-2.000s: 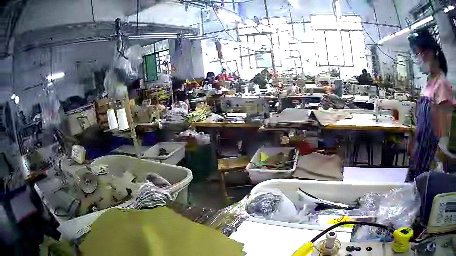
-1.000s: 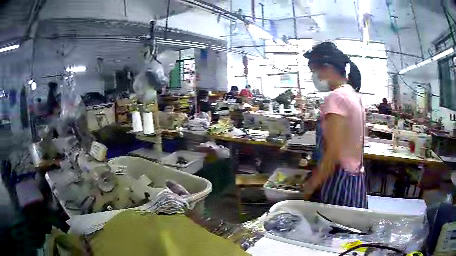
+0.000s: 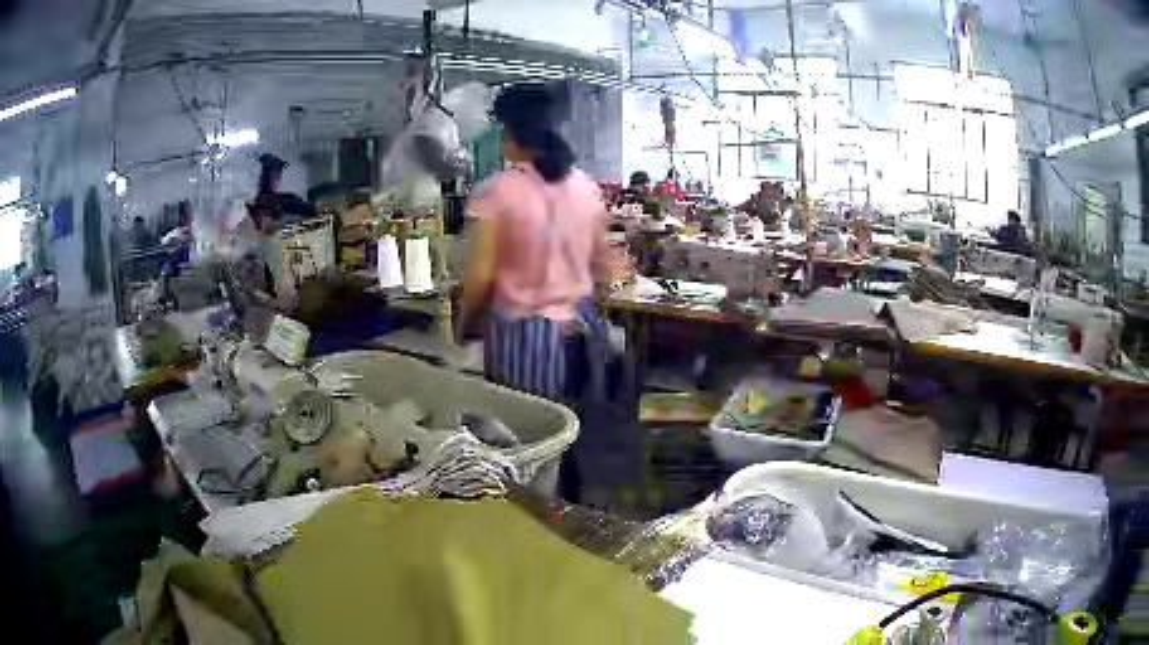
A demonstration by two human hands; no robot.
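Observation:
An olive-green cloth panel (image 3: 441, 573) lies flat nearest in front of me, at the bottom of the view. Crumpled grey-green cloth (image 3: 202, 599) hangs at its left. A white table surface (image 3: 769, 605) shows to the right of the panel. The yellow lamp end and its black flexible neck (image 3: 977, 588) show at the bottom right, cut off by the edge. Neither of my hands is in view. The needle area is out of the picture.
A person (image 3: 536, 246) in a pink top and striped apron stands in the aisle beyond the left tub (image 3: 548, 441). Another tub (image 3: 762, 476) holds plastic-wrapped things. Another sewing machine (image 3: 284, 403) is at left. A smaller bin (image 3: 769, 447) and white thread cones (image 3: 403, 262) stand farther back.
The person has walked from the right side across to left of centre and now faces away. My view has shifted, so the nearby cloth and tubs sit differently in the picture.

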